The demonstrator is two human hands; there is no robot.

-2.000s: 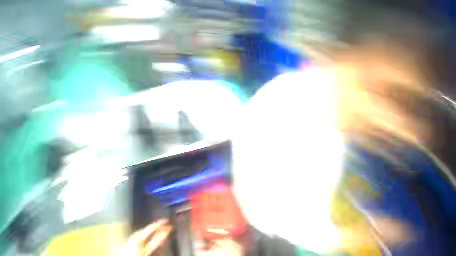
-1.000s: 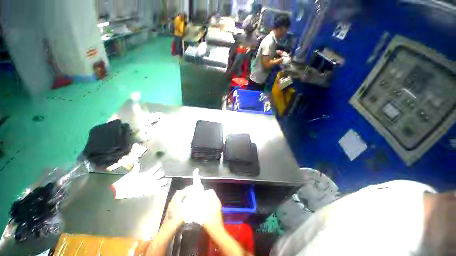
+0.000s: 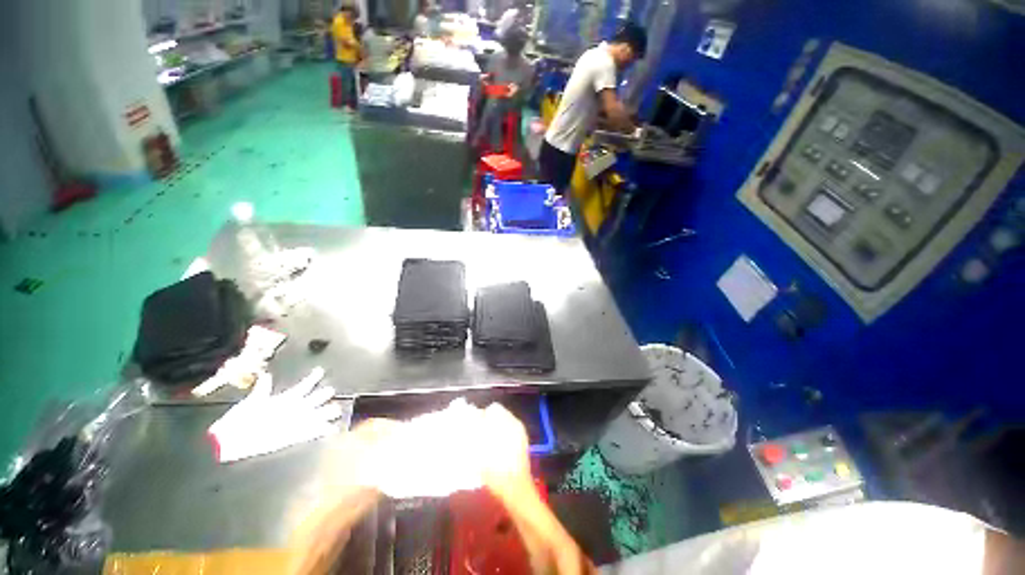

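Note:
My left hand [image 3: 346, 469] and my right hand [image 3: 508, 452] are together at the lower middle, in front of the steel bench [image 3: 579, 286]. Both are bare at the wrists and strongly overexposed. They hold a white item [image 3: 433, 452] between them, possibly a glove or cloth; its outline and my fingers blur into the glare. A white knit glove [image 3: 275, 418] lies flat on the bench to the left. Stacks of flat black rubber parts stand on the bench, one in the middle [image 3: 431, 303], a lower one beside it [image 3: 506, 320] and one at the left [image 3: 186, 326].
A whitish waste bucket [image 3: 674, 410] with black scraps and a control box [image 3: 804, 463] are at the right. A control panel [image 3: 888, 180] is on the blue machine wall. A red stool [image 3: 483, 528] is below my hands. A person [image 3: 582, 107] stands beyond the bench.
The view has steadied and turned right, bringing the bucket and control box into view. My hands have moved a little apart, with the white item spread wider between them.

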